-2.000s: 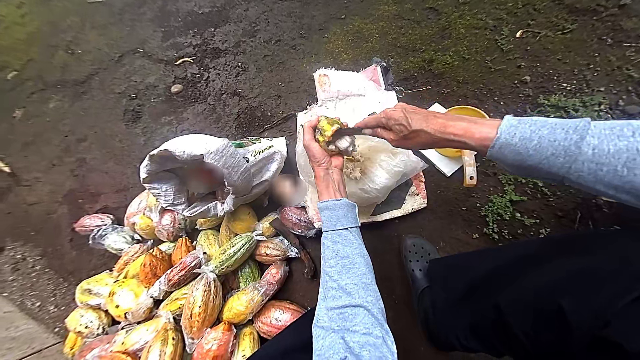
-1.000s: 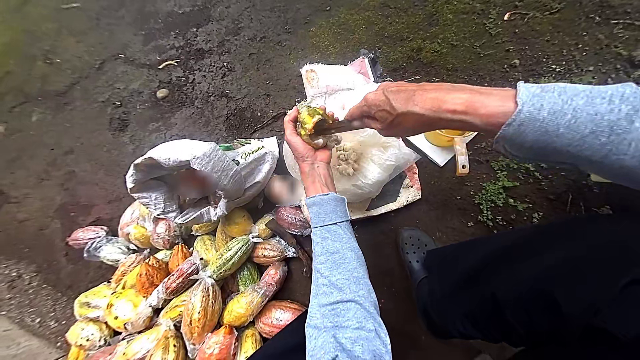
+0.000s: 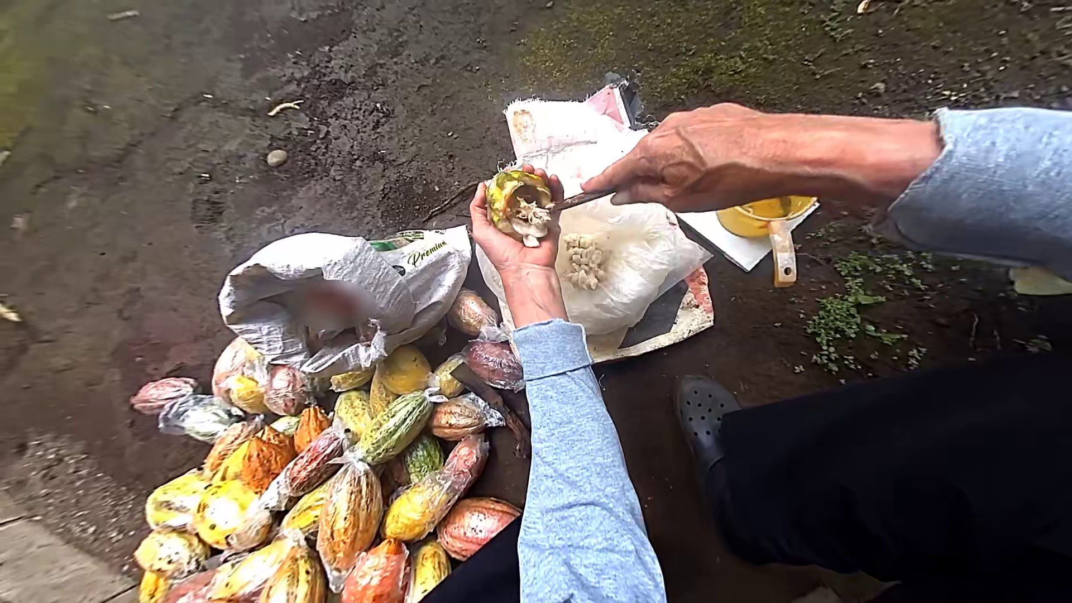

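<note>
My left hand (image 3: 521, 251) holds an opened yellow-green cacao pod (image 3: 512, 201), its hollow facing up and to the right, with pale pulp and fibres inside. My right hand (image 3: 678, 159) grips a thin, dark tool (image 3: 584, 198), its tip at the pod's right edge; whether it is a knife or a spoon I cannot tell. Below and right of the pod, a clear plastic bag (image 3: 645, 268) spread over sacking holds a small heap of whitish cacao beans (image 3: 584, 261).
Many cacao pods (image 3: 347, 511), several in clear plastic, lie at the lower left beside a white woven sack (image 3: 335, 260). A yellow handled container (image 3: 766, 218) rests on a white sheet (image 3: 712, 230) at right. A dark stick (image 3: 494, 402) lies by the pods; a grey clog (image 3: 703, 414) is nearby.
My right hand has drawn back to the right from the pod, and the tool and the pod's open hollow show more plainly. My left hand still holds the pod.
</note>
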